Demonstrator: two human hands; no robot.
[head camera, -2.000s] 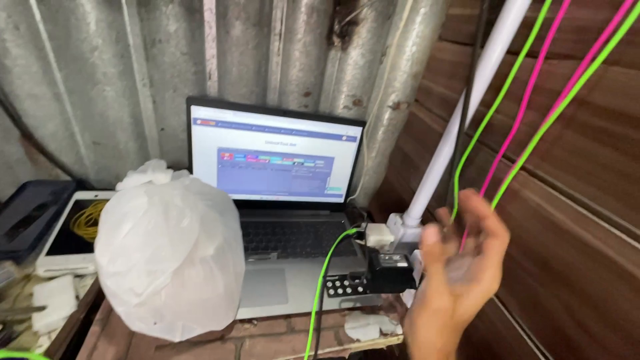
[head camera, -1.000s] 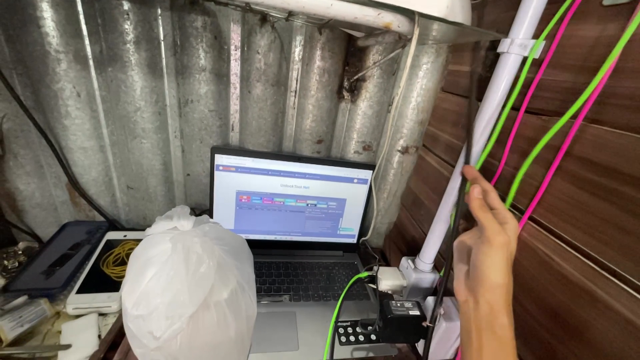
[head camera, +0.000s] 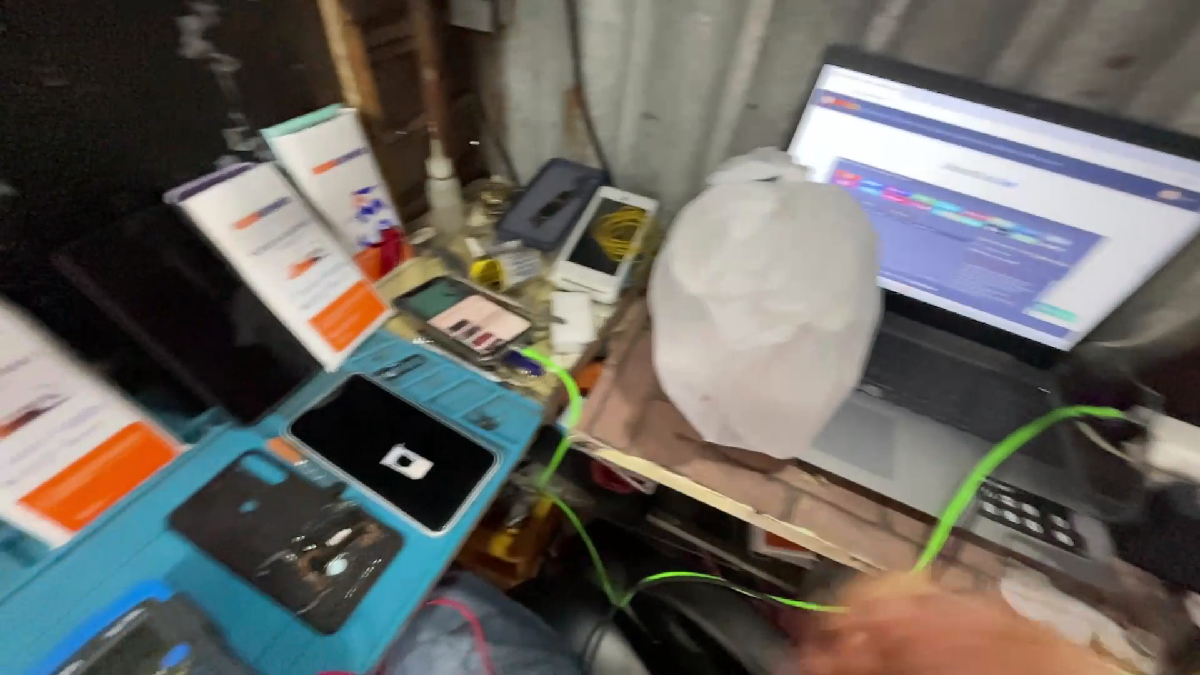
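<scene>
Blurred at the bottom right is my right hand (head camera: 947, 628), close to a green cable (head camera: 984, 469) by the laptop's front edge; whether it holds the cable is unclear. My left hand is out of view. A tied white plastic bag (head camera: 764, 309) stands beside the open laptop (head camera: 966, 206), whose screen is lit. On a blue work mat (head camera: 84, 581) lie a phone with a black screen (head camera: 394, 450) and a dark phone back cover (head camera: 281, 534). Another phone (head camera: 464, 319), its screen lit, has the green cable's end beside it.
Printed leaflets (head camera: 281, 253) lean at the left near a dark tablet-like panel (head camera: 187, 300). A coiled yellow cable (head camera: 619, 232) rests on a white device (head camera: 605, 244). A small bottle (head camera: 443, 192) stands behind. A gap with cables lies between the mat and the laptop shelf (head camera: 731, 502).
The view has swung left and down, bringing in the blue mat and phones. My right hand, raised near the cables on the wall earlier, is now low by the shelf's front edge.
</scene>
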